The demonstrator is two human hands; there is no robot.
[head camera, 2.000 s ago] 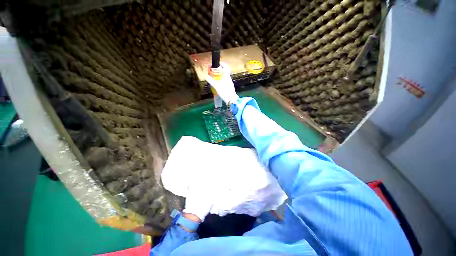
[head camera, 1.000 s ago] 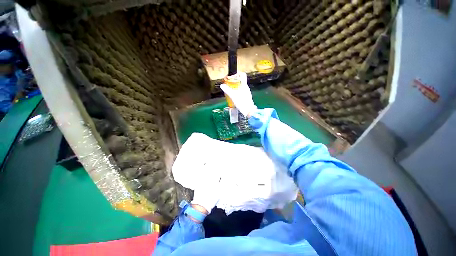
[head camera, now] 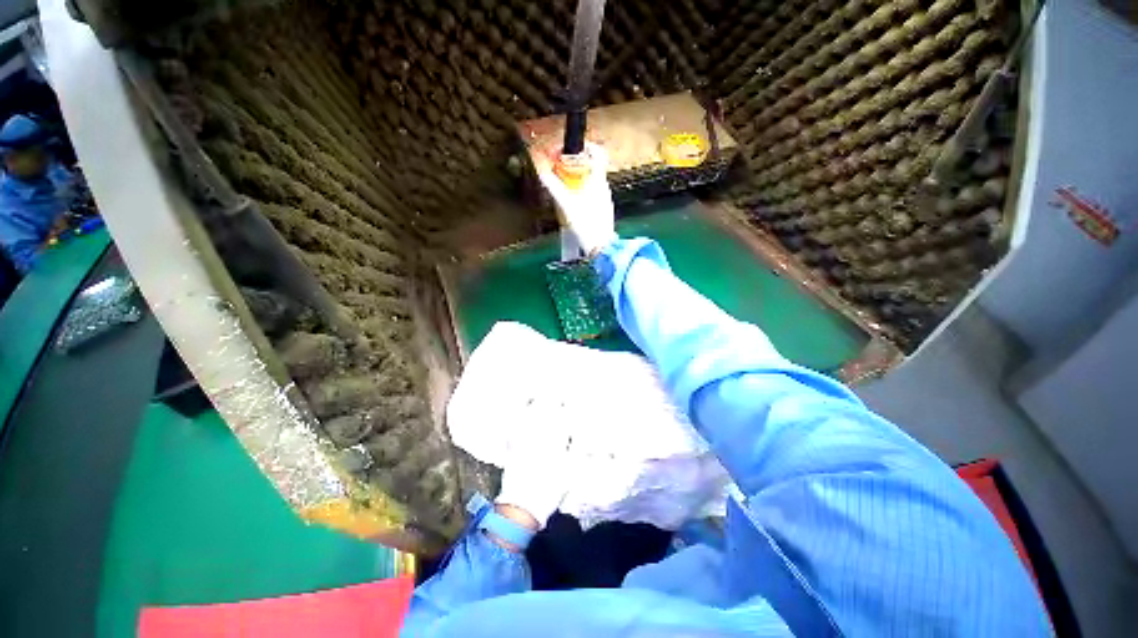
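My right hand, in a white glove, grips the orange-yellow air gun, which hangs from a dark pipe. Its pale tip points down at a green circuit board on the booth's green mat. My right sleeve hides part of the board's right side. My left hand, in a white glove with a blue wrist strap, lies at the lower left of a large crumpled white bundle at the booth's front. Its fingers blend into the white, so its grip cannot be told.
Dark bumpy foam lines the booth. A tan-topped box with a yellow round label stands at the rear. At left are a conveyor carrying a board, a black bin, a red mat and a person in blue.
The view has shifted, showing more of the left side. The air gun's tip has moved from over the board to its upper edge. The left hand stays at the bundle.
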